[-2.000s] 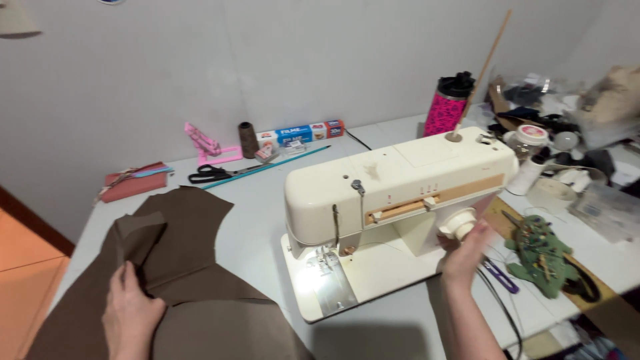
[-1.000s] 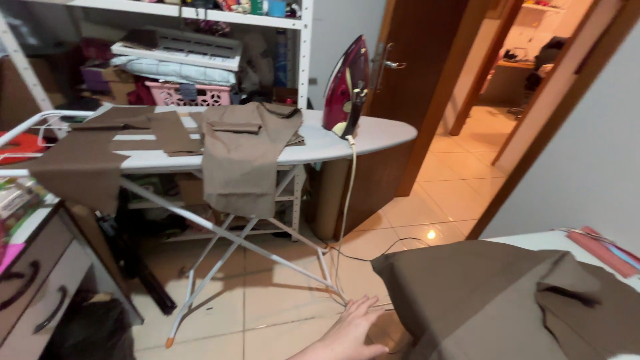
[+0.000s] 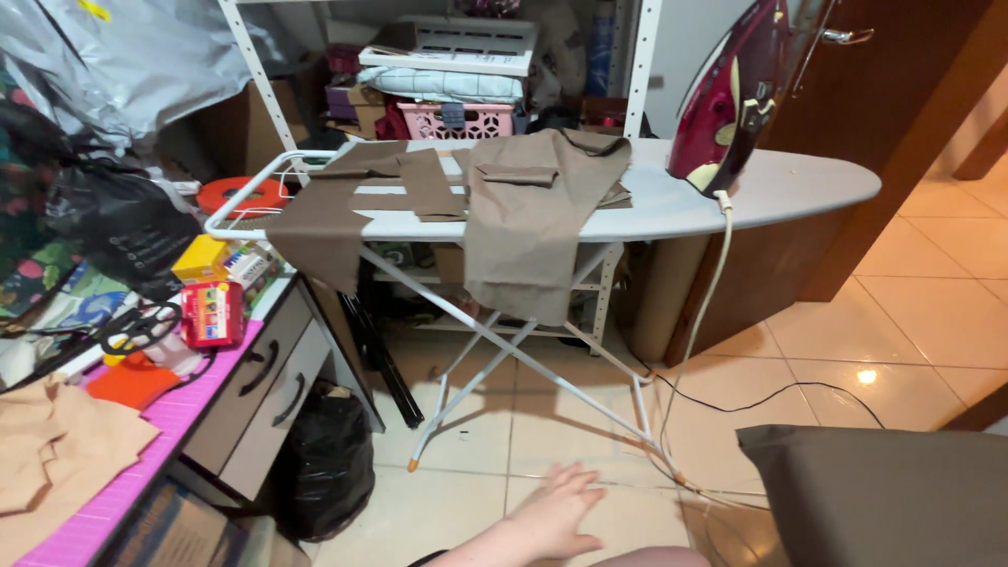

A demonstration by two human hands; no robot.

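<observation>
My left hand [image 3: 559,512] is held out over the tiled floor at the bottom centre, fingers apart, with nothing in it. Out of view is my right hand. Ahead, brown fabric pieces lie on an ironing board [image 3: 795,177]; one large piece [image 3: 524,244] hangs over its front edge, and a darker piece [image 3: 319,228] drapes at the left end. A dark red steam iron [image 3: 724,102] stands upright on its heel towards the right of the board, its pale cord hanging down. More brown fabric [image 3: 882,488] spreads over a surface at the lower right.
At left, a drawer desk [image 3: 244,386] carries tan paper pieces [image 3: 71,441], a red box [image 3: 211,313] and black scissors [image 3: 140,327]. A black bag [image 3: 327,465] sits beside it. Behind the board is a shelf with a pink basket [image 3: 457,120]. A cord [image 3: 748,408] crosses the floor.
The view has swung from the sewing machine table to the ironing board. Two seconds ago my left hand was on brown fabric and my right hand at the machine's handwheel; now the left is off the fabric.
</observation>
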